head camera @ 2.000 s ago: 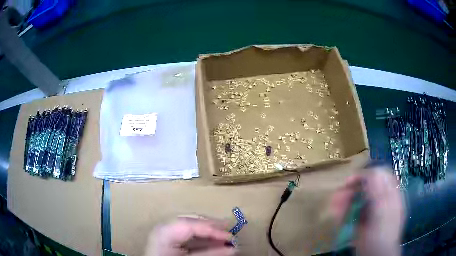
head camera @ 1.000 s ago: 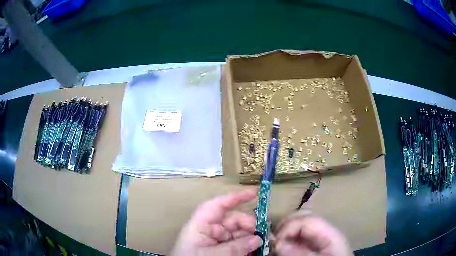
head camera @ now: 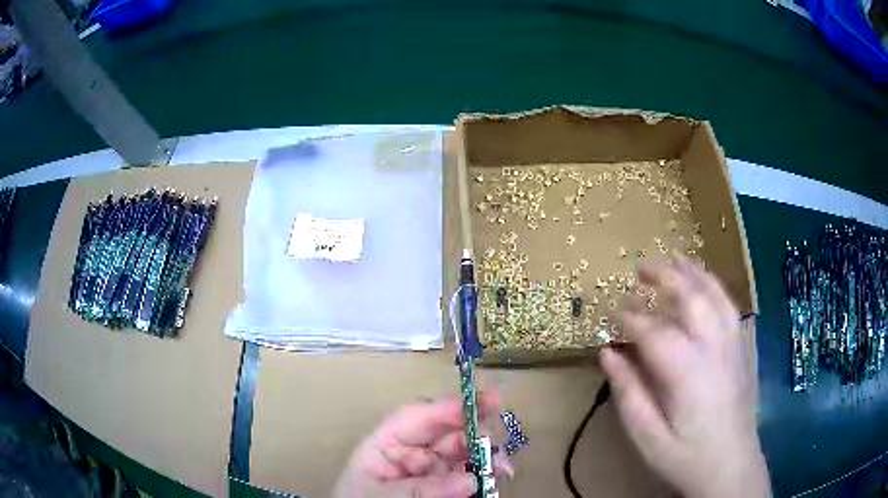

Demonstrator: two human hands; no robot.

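My left hand (head camera: pixel 419 452) holds a narrow green circuit board (head camera: pixel 470 389) upright by its lower part. Its purple-black section and small light tip point away from me, at the left edge of the open carton (head camera: pixel 467 214). My right hand (head camera: pixel 677 360) is blurred, over the carton's front right part, fingers spread; whether it holds anything is unclear. Many small gold metal bits (head camera: pixel 526 316) and two dark pieces lie in the carton. A black cable (head camera: pixel 576 447) runs on the cardboard, its upper end hidden by my right hand. A small patterned piece (head camera: pixel 512 434) lies beside my left hand.
A neat board stack (head camera: pixel 136 261) lies on the cardboard sheet (head camera: pixel 107 374) at the left. Plastic bags (head camera: pixel 341 300) with a white label lie beside the carton. A looser board pile (head camera: pixel 845 316) is at the right. A metal post (head camera: pixel 92 88) and blue bins (head camera: pixel 131 12) are beyond.
My right hand has moved from the board's lower end up and right to the carton. My left hand still holds the board, now turned more edge-on and shifted left.
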